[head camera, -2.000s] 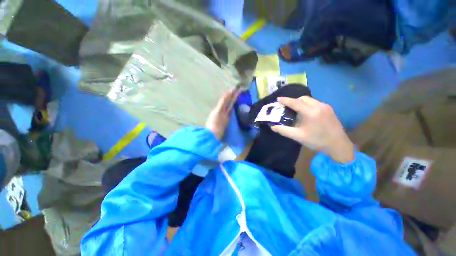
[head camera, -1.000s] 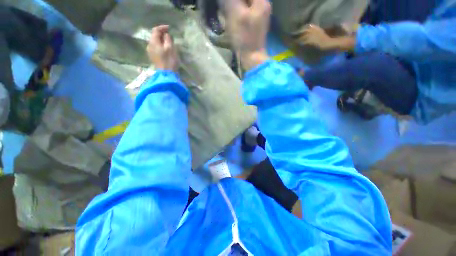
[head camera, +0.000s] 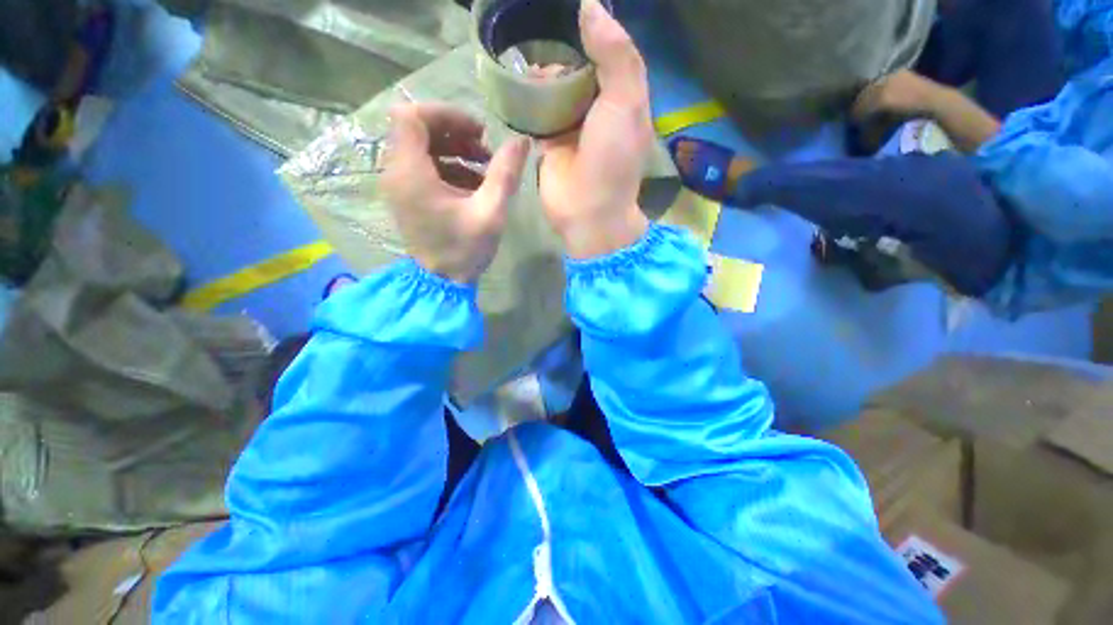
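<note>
A grey-green wrapped parcel lies in front of me, with shiny creased tape at its left end. My right hand holds a packing tape roll, a pale ring with a dark inside, above the parcel. My left hand is just left of it, over the parcel, with thumb and fingers curved apart. A small shiny strip shows between its fingers; I cannot tell whether they grip it. Part of the roll is cut off by the top edge.
Grey-green sacks lie beyond the parcel, with more crumpled sacks at the left. Yellow label sheets lie on the blue floor. Another person's arm and leg are at the upper right. Brown cartons with a white label stand at the lower right.
My right hand has come back from the top edge, and the tape roll now shows clearly. My left hand has moved down and right, closer to it. The yellow sheets are visible again.
</note>
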